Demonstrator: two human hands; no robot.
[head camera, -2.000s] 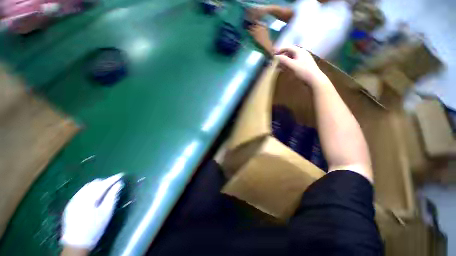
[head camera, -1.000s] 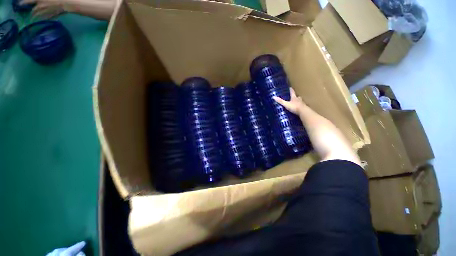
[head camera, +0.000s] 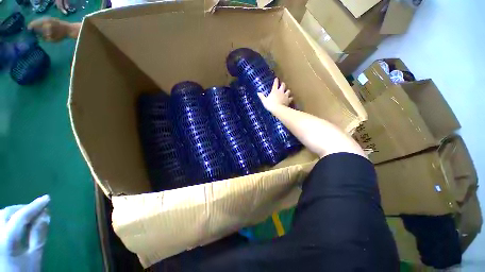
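Note:
A large open brown carton (head camera: 212, 204) stands beside the green bench. Several long nested stacks of dark ribbed fan housings (head camera: 199, 133) lie side by side in it. My bare right hand (head camera: 276, 96) is inside the carton on the rightmost stack (head camera: 258, 77), fingers spread over its upper part; its underside and any grip around it are hidden. My white-gloved left hand (head camera: 25, 228) is over the bench at the lower left, cut off by the picture's edge, with nothing visible in it.
The green bench (head camera: 53, 143) runs along the left. Another person's hand (head camera: 51, 29) is near single black housings (head camera: 30, 65) at the upper left. More open cartons (head camera: 404, 114) stand at the right, one with clear plastic items. Grey floor shows at the upper right.
My right hand has moved up along the rightmost stack, whose upper end now leans further left. The carton sits further left in view. More of my gloved left hand shows.

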